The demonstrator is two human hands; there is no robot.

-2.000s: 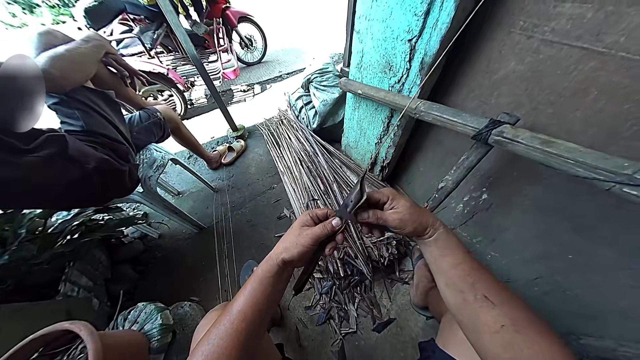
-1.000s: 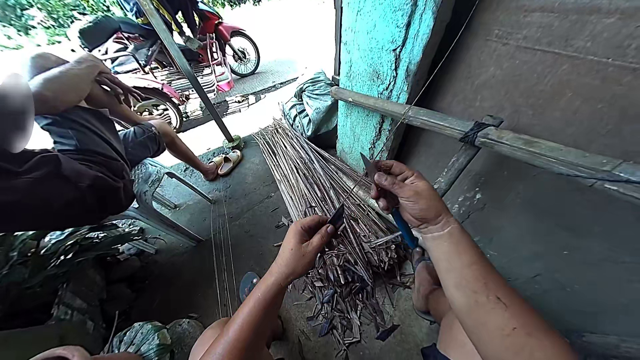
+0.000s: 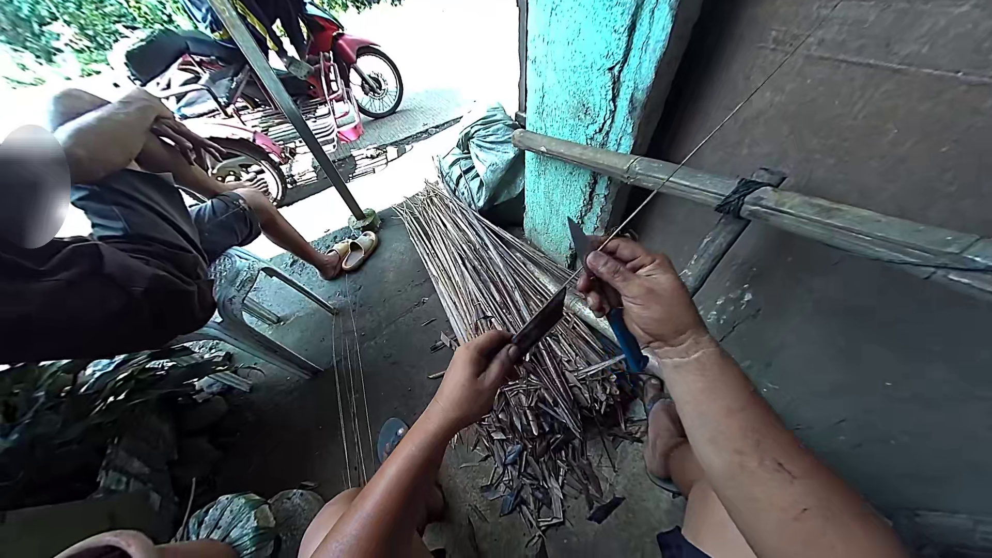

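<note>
My left hand (image 3: pixel 482 368) is closed around a dark, flat strip (image 3: pixel 540 322) that points up and to the right. In my right hand (image 3: pixel 637 291) are a knife with a blue handle (image 3: pixel 626 341), its pointed blade (image 3: pixel 578 239) showing above the fingers, and a long thin stick (image 3: pixel 697 147) that slants toward the upper right. The stick's lower end lies close to the tip of the dark strip. Below both hands a large bundle of thin dry sticks (image 3: pixel 473 263) rests on the concrete floor, with dark cut scraps (image 3: pixel 535 473) heaped at its near end.
A bamboo rail (image 3: pixel 845 217) crosses at the right, beside a turquoise post (image 3: pixel 577 116) and a grey-green sack (image 3: pixel 484 163). At the left a person sits on a plastic chair (image 3: pixel 294 291). A metal pole (image 3: pixel 287 101) and a red motorcycle (image 3: pixel 345 46) stand beyond.
My hands, together two seconds ago, are now apart, the right one higher. The knife's blue handle has come into view below my right hand.
</note>
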